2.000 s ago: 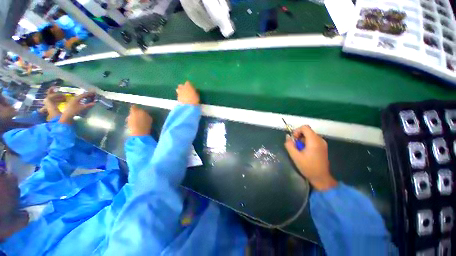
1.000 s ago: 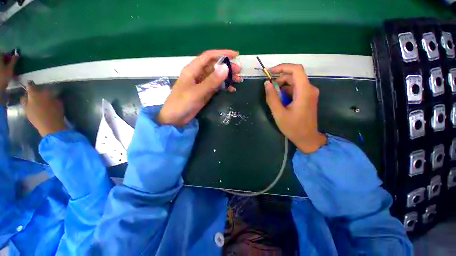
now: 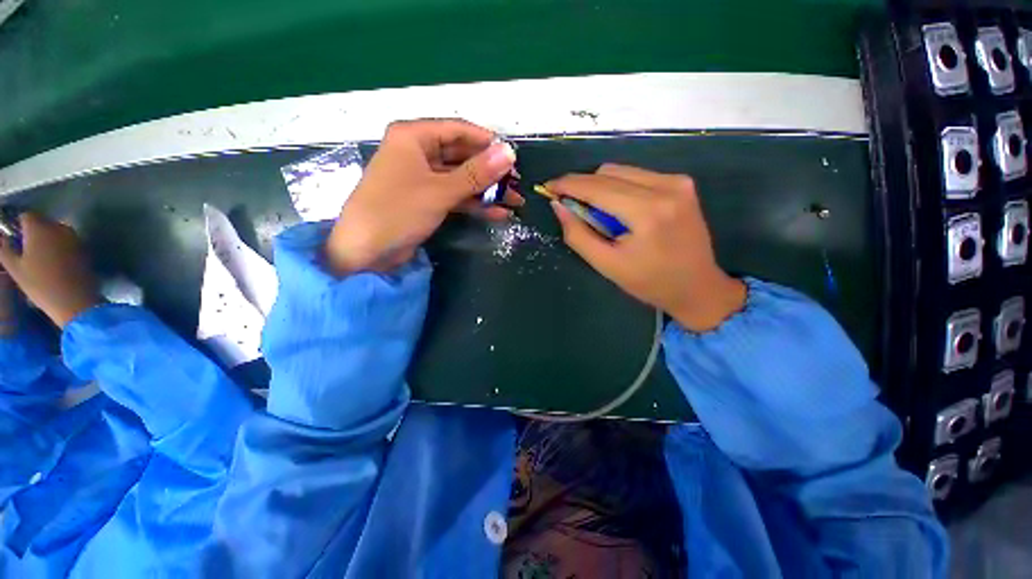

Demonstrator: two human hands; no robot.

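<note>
My left hand [image 3: 410, 187] holds a small silver and dark housing [image 3: 496, 190] between thumb and fingers, above the dark green bench. Most of the housing is hidden by the fingers. My right hand [image 3: 647, 232] holds a pick-up pen [image 3: 595, 218] with a blue body and yellow front. The pen points left at the housing; whether its tip touches is too small to tell. A grey hose [image 3: 641, 379] curves from under my right hand to the bench's front edge. A loose pile of tiny silver parts [image 3: 515, 240] lies on the bench just below the housing.
A shiny clear bag [image 3: 321, 183] and folded white paper [image 3: 234, 292] lie left of my left arm. A black tray [image 3: 894, 283] with silver housings stands at the right. A thin blue piece [image 3: 831, 277] lies near it. The green belt [image 3: 453, 45] runs behind a white rail. Another person's hand [image 3: 51, 266] is at far left.
The view has shifted slightly. My right hand has brought the pen left and tilted it down flatter, close to the housing. My left hand has turned the housing. The neighbour's hand has moved left.
</note>
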